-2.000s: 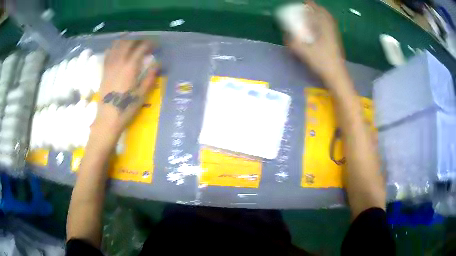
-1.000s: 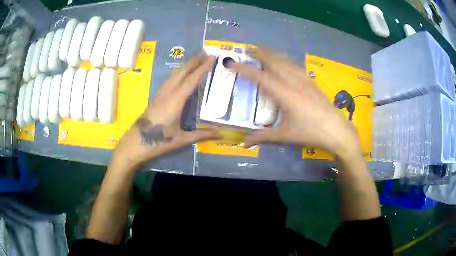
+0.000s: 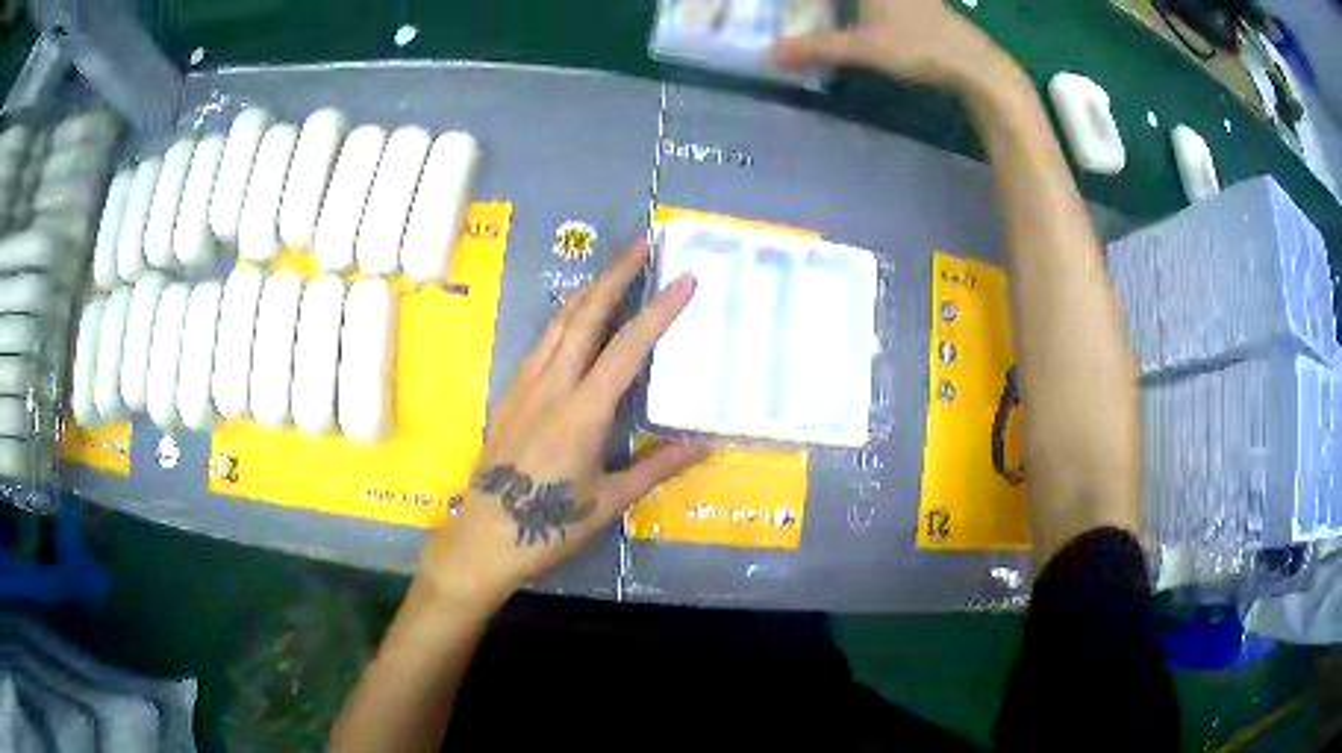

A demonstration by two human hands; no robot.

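An empty white blister tray (image 3: 758, 336) with three long hollows lies at the centre of the cardboard surface. My left hand (image 3: 567, 405) rests at its left edge, thumb at the lower edge and fingertips on the upper left part. My right hand (image 3: 898, 41) is at the top, over the green belt, with its fingers on the right side of a filled tray (image 3: 736, 33), which is partly cut off by the picture's edge. White oblong units (image 3: 365, 358) lie in two rows at left.
Stacks of nested blister trays (image 3: 1229, 294) stand at right. A bulk transit tray (image 3: 22, 338) with white units is at far left. Two white pieces lie on the green belt (image 3: 957, 125) at upper right, one of them here (image 3: 1086, 124). A metal post is at upper left.
The filled tray both hands held at the centre is now on the belt side with my right hand. An empty tray shows at the centre, with my left hand at its left edge.
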